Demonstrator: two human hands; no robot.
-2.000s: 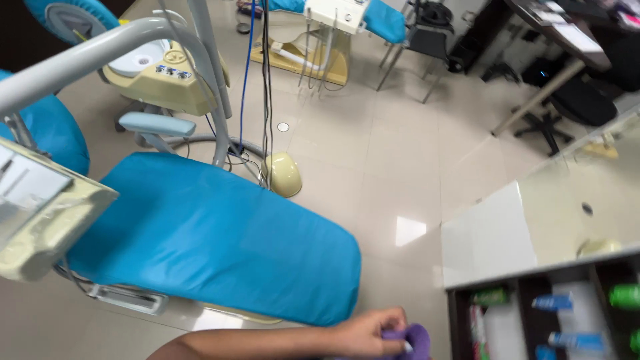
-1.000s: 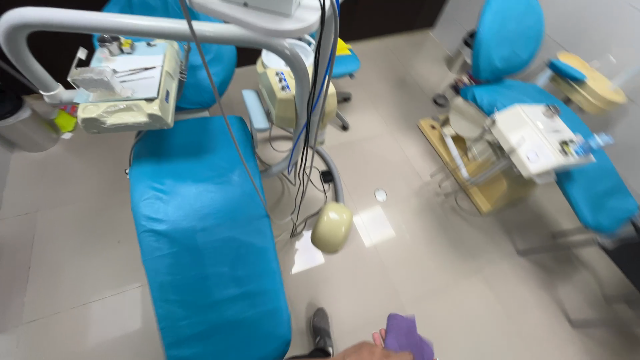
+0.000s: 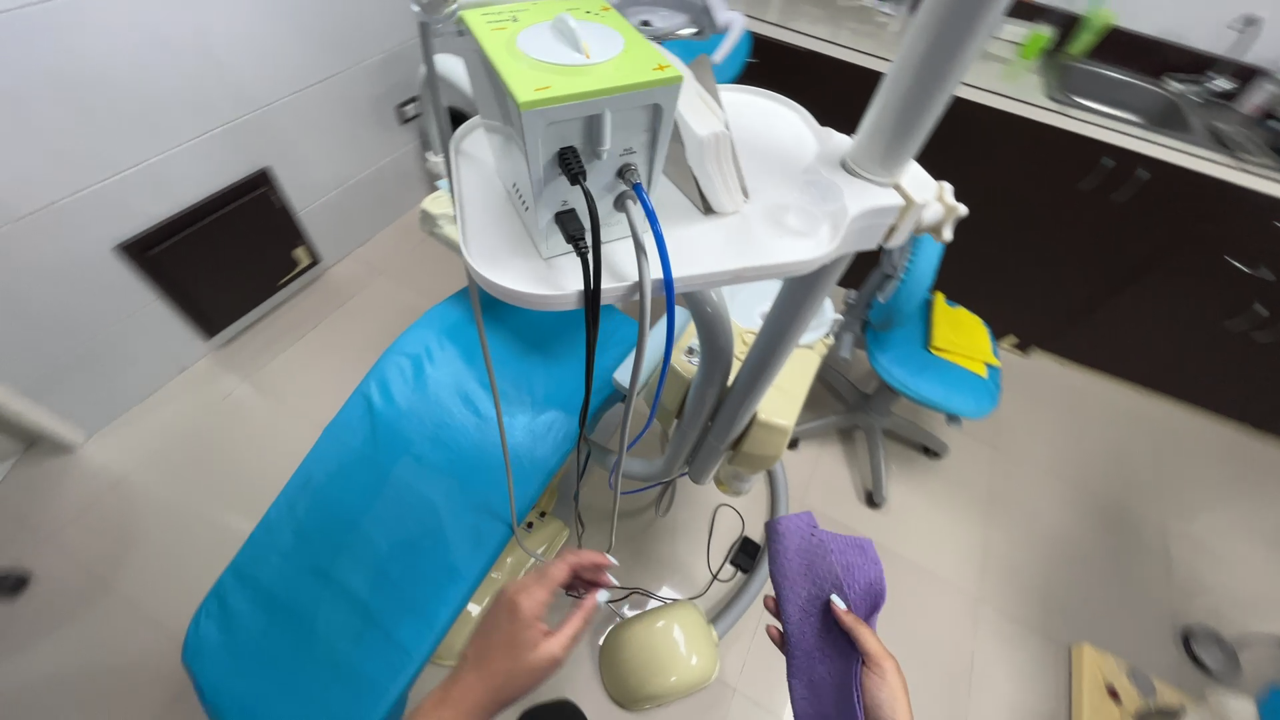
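Observation:
My right hand [image 3: 865, 650] grips a folded purple cloth [image 3: 825, 600] at the lower right of centre, with the thumb on its front. My left hand [image 3: 530, 630] is raised at the lower middle, its fingers apart and nothing in them. Behind its fingertips hang a grey hose and black cables [image 3: 590, 370]. Above both hands, a white tray [image 3: 790, 250] on a grey pole carries a green-topped white dental unit box [image 3: 600, 110] with a dial, black plugs and a blue tube [image 3: 662, 260]. A stack of white paper leans beside the box.
A blue dental chair [image 3: 380, 470] stretches along the left. On the floor stands a cream domed foot unit [image 3: 660, 655] near thin cables. A blue wheeled stool [image 3: 915, 360] holds a yellow cloth [image 3: 960, 335]. Dark cabinets [image 3: 1080, 240] with a sink [image 3: 1130, 95] line the back right.
The view has swung and come nearer to the tray. My left hand, not recognisable in the earlier frames, is now in view with fingers apart. The purple cloth is still held.

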